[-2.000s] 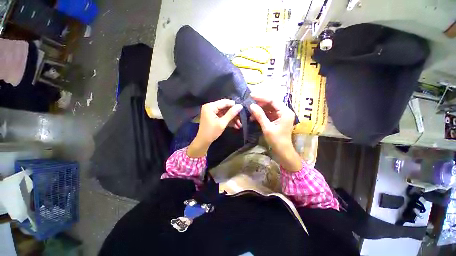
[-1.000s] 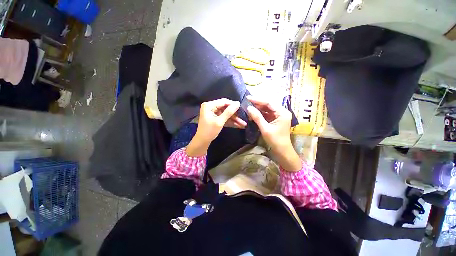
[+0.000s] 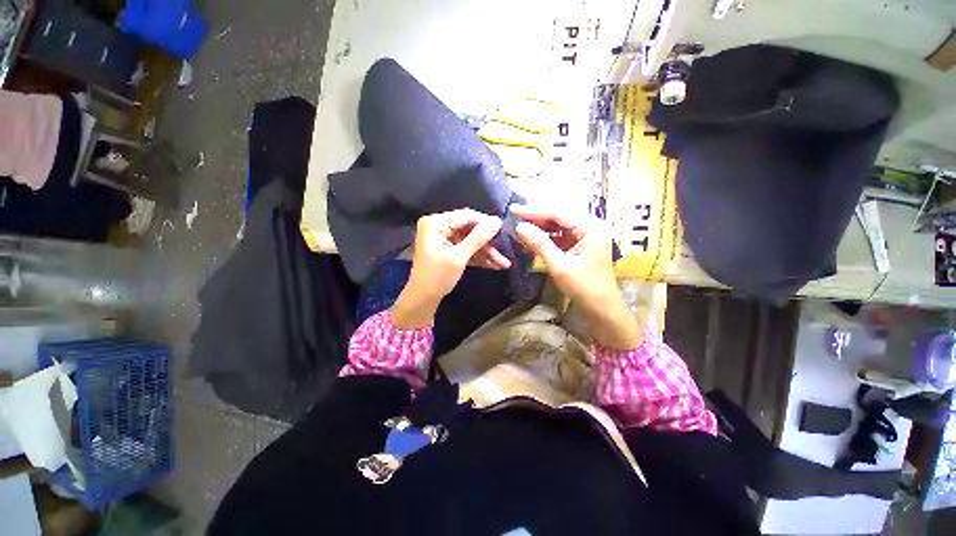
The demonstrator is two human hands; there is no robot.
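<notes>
A dark fabric panel (image 3: 425,141) lies over the front edge of the pale table and runs down towards my lap. My left hand (image 3: 453,251) pinches the panel's edge between thumb and fingers. My right hand (image 3: 566,251) pinches the same edge just to the right, the fingertips of both hands close together. The cloth hangs down between and below my hands. Yellow-handled scissors (image 3: 516,136) lie on the table just behind the panel.
A second dark cloth pile (image 3: 781,178) lies at the right, beyond the yellow marked tape (image 3: 639,194). A dark cloth heap (image 3: 267,304) hangs left of the table. A blue crate (image 3: 124,419) stands at far left. Part of a person (image 3: 29,136) shows at the upper left.
My hands stay at nearly the same place. The fingertips have shifted slightly along the cloth edge, and the strip between them has been turned. The view has moved a little.
</notes>
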